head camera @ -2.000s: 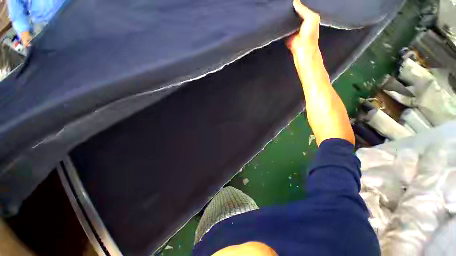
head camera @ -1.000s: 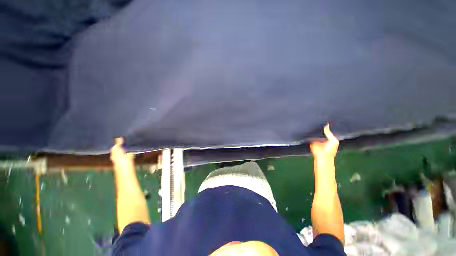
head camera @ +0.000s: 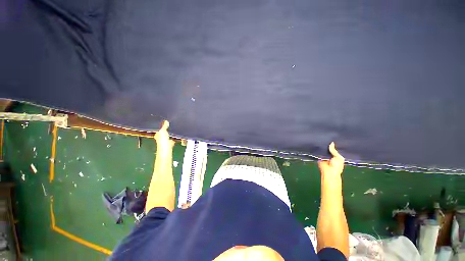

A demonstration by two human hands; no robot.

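A wide navy fabric ply (head camera: 244, 76) covers the table, smooth in the middle with folds at the upper left. Its pale fabric edge (head camera: 275, 152) runs along the near side of the table. My left hand (head camera: 163, 133) pinches the edge left of centre, thumb on top. My right hand (head camera: 332, 159) pinches the edge right of centre, thumb on top. The fingers under the fabric are hidden. Below the edge, a second thin line shows close beneath it.
A white long rule (head camera: 192, 173) sticks out from the table edge between my left hand and my body. The green floor (head camera: 86, 178) has orange lines, lint and a dark scrap (head camera: 125, 202). Fabric rolls (head camera: 427, 237) and white wrapped bundles (head camera: 369, 247) lie at the lower right.
My left hand has moved right along the edge, closer to my right hand. The fabric edge lies nearer the lower edge beneath it. The folds at the left have shrunk.
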